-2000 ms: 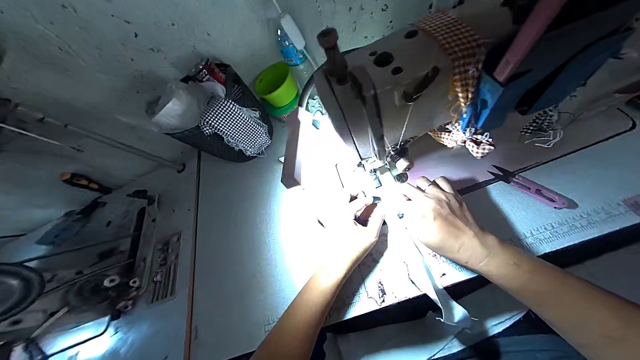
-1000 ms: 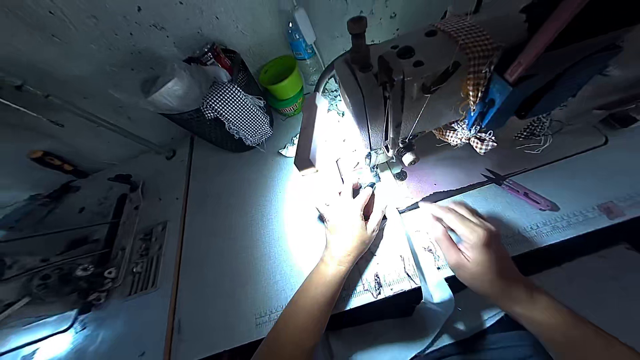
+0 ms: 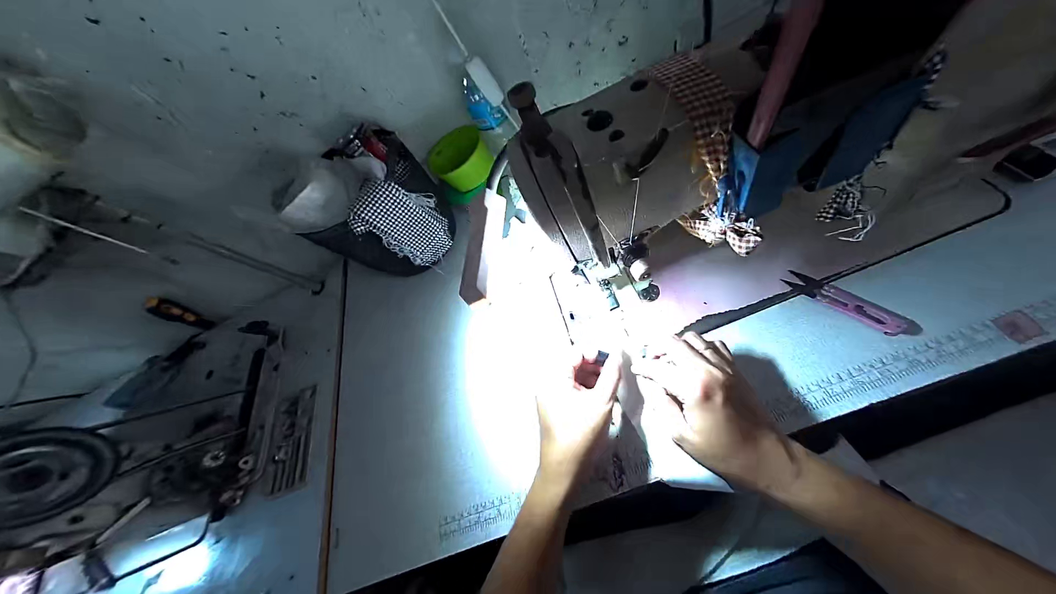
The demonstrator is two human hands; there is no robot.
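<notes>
A sewing machine (image 3: 569,173) stands over the table, its needle and presser foot (image 3: 610,289) in a strong glare. Just below the foot, my left hand (image 3: 577,404) has its thumb and fingers close together by a small dark piece; glare hides what they grip. To its right, my right hand (image 3: 709,404) pinches the edge of a pale cloth (image 3: 681,462), which reaches the table's front edge. A pair of pink-handled thread snips (image 3: 858,305) lies on the table to the right of my right hand.
Behind at left are a dark bag (image 3: 330,235) with checked cloth scraps (image 3: 404,223) and a green cup (image 3: 462,161). A brown block (image 3: 483,247) lies left of the machine. Measuring tape strips (image 3: 907,363) run along the front edge. A second machine (image 3: 148,462) is at far left.
My right hand, apart from the cloth's upper end one second ago, has come back left beside my left hand and onto the pale cloth. My left hand stays near the foot.
</notes>
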